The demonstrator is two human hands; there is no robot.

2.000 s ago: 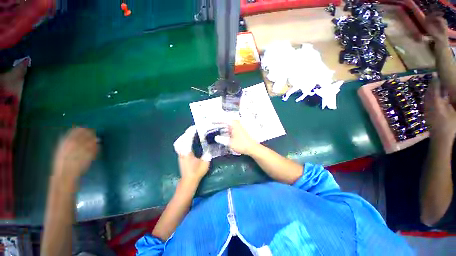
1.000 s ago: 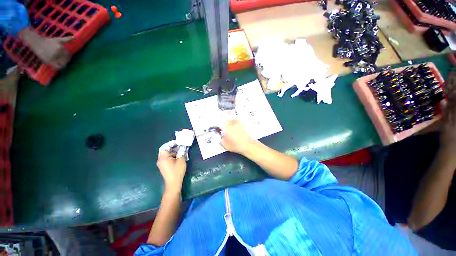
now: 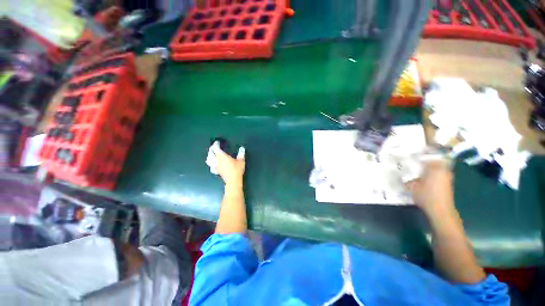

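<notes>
My left hand (image 3: 229, 167), with white coverings on its fingertips, is over the green mat. Its thumb and fingers are apart, and a small dark roundish piece (image 3: 220, 143) lies at its fingertips. My right hand (image 3: 432, 184) is blurred over the right edge of the printed paper sheet (image 3: 343, 161). Something whitish is at its fingers; whether it is held cloth or finger coverings is unclear. A small pale, shiny thing (image 3: 320, 177) is at the paper's left edge. The dark stand (image 3: 385, 80) ends over the paper's upper part.
White scraps (image 3: 478, 119) heap at right, beside an orange-red box (image 3: 408, 82). Red trays stand stacked at left (image 3: 98, 131), and others lie at the back (image 3: 224, 50) and back right (image 3: 478, 34). A person's light-clothed body (image 3: 66, 275) is at lower left.
The view has turned left. My left hand has moved away from the paper to the dark piece on the mat. My right hand has moved to the paper's right edge, beside the white heap.
</notes>
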